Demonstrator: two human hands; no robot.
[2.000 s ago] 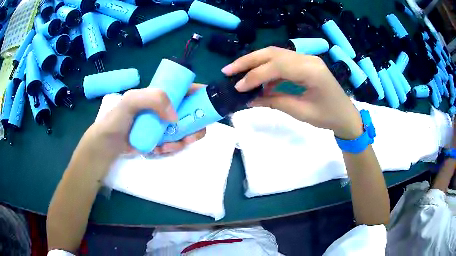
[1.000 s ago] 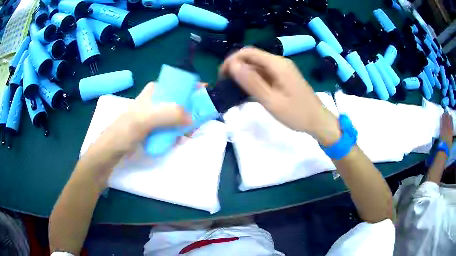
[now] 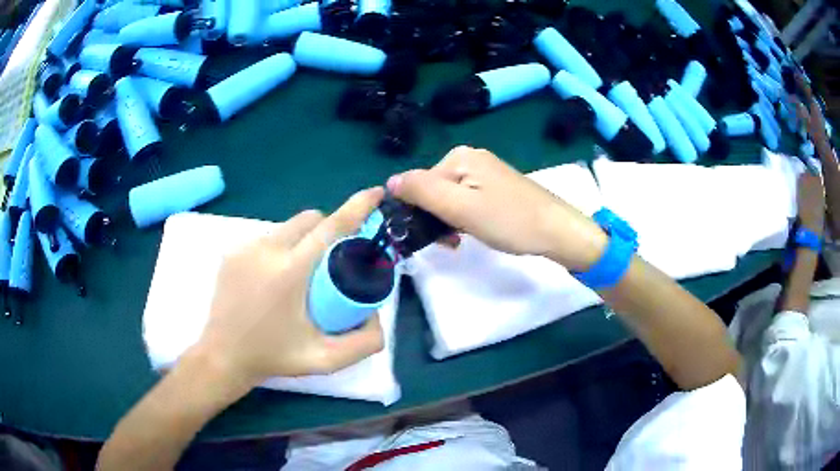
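My left hand [image 3: 281, 294] is wrapped around a blue body [image 3: 333, 308] held above the white pad, its end with the black insert [image 3: 362, 269] facing up toward me. Thin dark and red wires or prongs rise from the insert. My right hand [image 3: 470, 198] pinches a black cap [image 3: 416, 228] beside and just above that end; fingers partly hide it. The cap is tilted and its inner side shows small parts. The cap does not sit on the body; whether the wires join it is hard to tell.
White pads [image 3: 497, 290] lie along the curved near table edge. A lone blue body [image 3: 177, 195] lies at left, beside a heap of blue bodies [image 3: 55, 152]. Black caps [image 3: 401, 124] lie mid-table. More bodies [image 3: 645, 115] lie at right. Another person's arm [image 3: 810, 207] is at the right edge.
The two blue bodies earlier held crossed in my left hand are replaced by one visible body, turned end-up. A capped body now lies behind my right hand. My right hand has moved lower, pinching a cap.
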